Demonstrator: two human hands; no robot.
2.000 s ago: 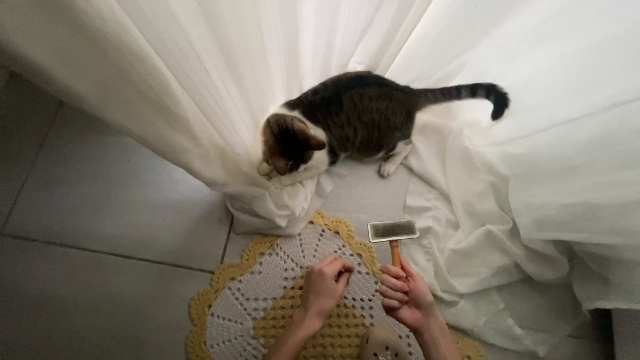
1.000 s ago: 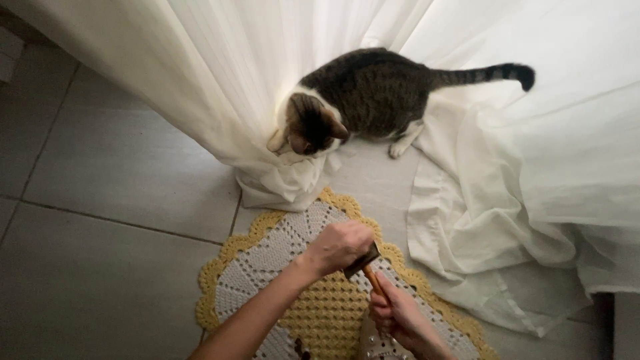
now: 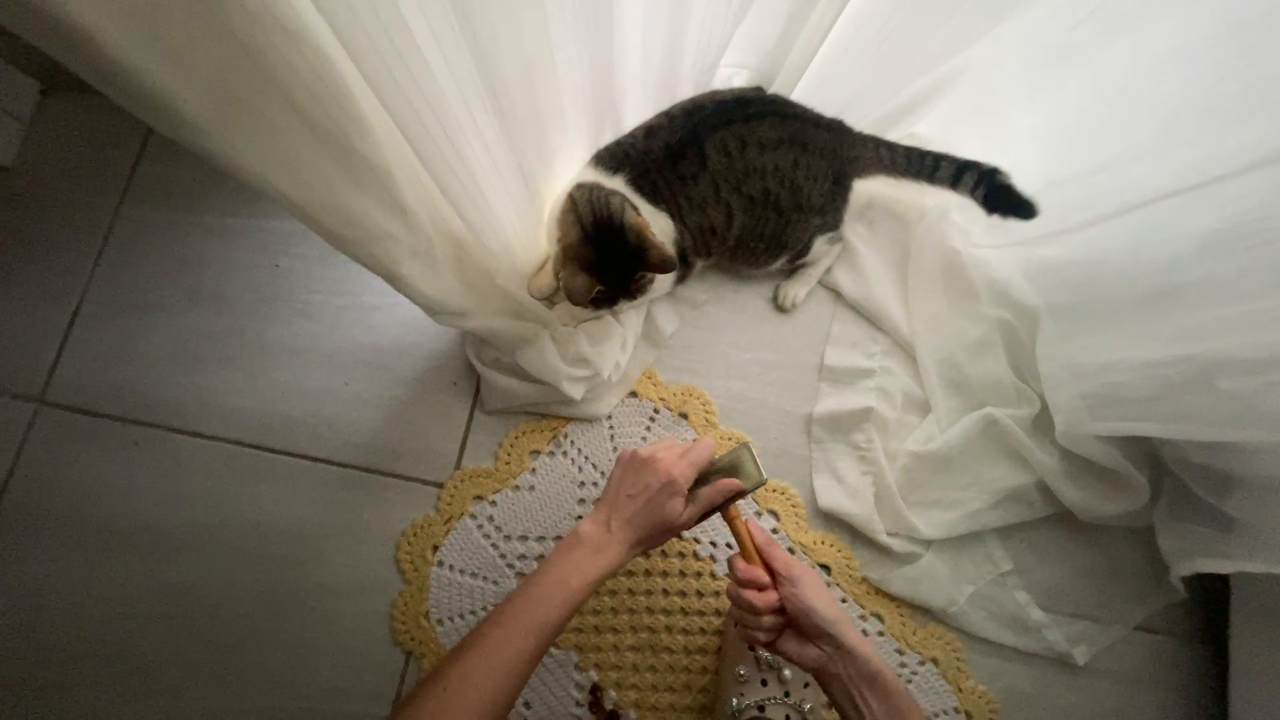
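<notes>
My right hand (image 3: 785, 600) is closed around the wooden handle of a pet slicker brush (image 3: 738, 468), whose metal head points up and away. The fingers and thumb of my left hand (image 3: 665, 490) lie on either side of the brush head, pinching at its left part; whether hair is between them cannot be told. Beyond both hands a tabby-and-white cat (image 3: 750, 180) crouches against the curtain, its head lowered over the bunched hem and its striped tail stretched to the right. The hands and the cat are apart.
A long white curtain (image 3: 940, 400) hangs behind the cat and spills onto the grey tiled floor (image 3: 240, 330). Below my hands lies a yellow and white crocheted rug (image 3: 640, 600). A beige clog with holes and charms (image 3: 760, 685) shows at the bottom edge.
My left hand, apart from the brush two seconds ago, has come up to its head. The brush has tilted to various angles in my right hand. The cat stays crouched at the curtain.
</notes>
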